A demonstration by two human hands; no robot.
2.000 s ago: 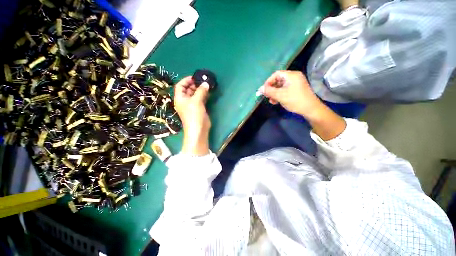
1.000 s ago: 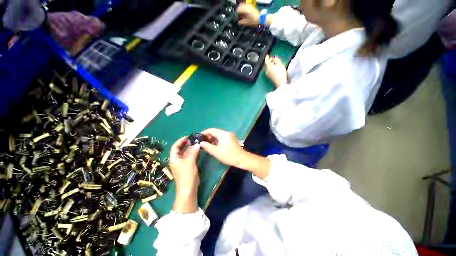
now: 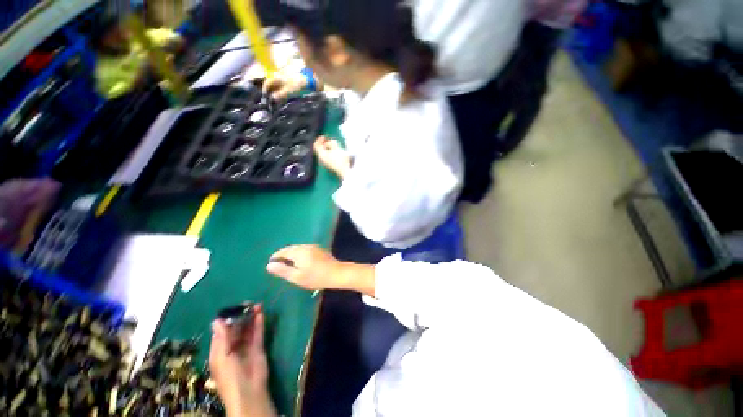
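Observation:
My left hand (image 3: 239, 366) is at the lower centre over the green bench (image 3: 244, 232), holding a small dark round watch-like piece (image 3: 236, 313) at its fingertips. My right hand (image 3: 305, 267) is above and to the right of it, apart from the piece. Its thumb and fingers are close together; a small dark spot shows between them, but I cannot tell if it is a held part. A blurred heap of binder clips (image 3: 73, 350) lies at the lower left.
A blue bin edge (image 3: 61, 285), white sheet (image 3: 142, 265) and crumpled tissue (image 3: 195, 269) are left of my hands. Beyond lies a black tray (image 3: 273, 177) with round pockets holding shiny rings. A coworker (image 3: 403, 155) sits there. A red plastic object (image 3: 692, 338) stands at the right.
The view has swung up and right. My hands came together at the dark piece and are now apart, with the piece in my left hand. The clip heap shows less.

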